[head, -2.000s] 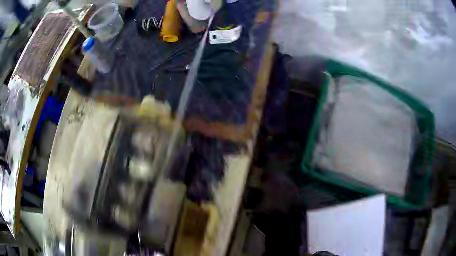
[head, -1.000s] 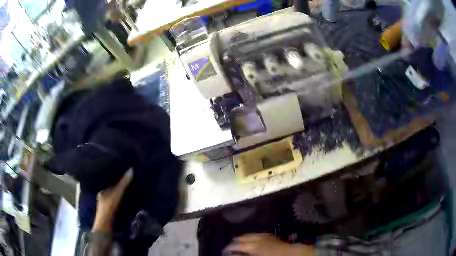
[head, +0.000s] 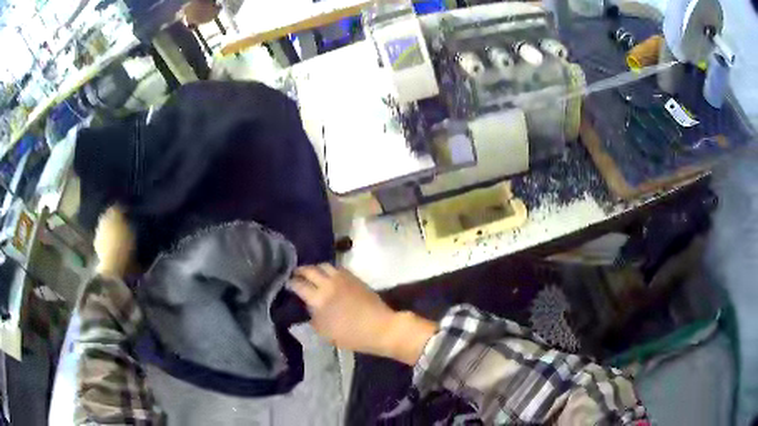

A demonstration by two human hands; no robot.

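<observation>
A dark garment [head: 241,158] lies over the left end of the white table. Its near opening is spread and shows the grey inner layer [head: 212,283]. My right hand [head: 341,306] comes in from the lower right, its fingers closed on the garment's opening edge. My left hand [head: 114,241] is at the garment's left side, blurred, its fingers partly hidden against the dark cloth; whether it grips is unclear. The cream overlock machine [head: 499,87] stands behind and to the right, with white dials and a purple-yellow label.
A cream scrap tray [head: 472,218] sits below the machine, with dark lint [head: 569,187] beside it. To the right are a dark board [head: 657,125], an orange thread cone [head: 645,53] and a white reel [head: 694,29]. A green-rimmed tub [head: 690,358] is at the lower right.
The view has swung from the machine to the garment. My right hand has moved up onto the opening edge, and the grey inner layer now shows. My left hand is further left.
</observation>
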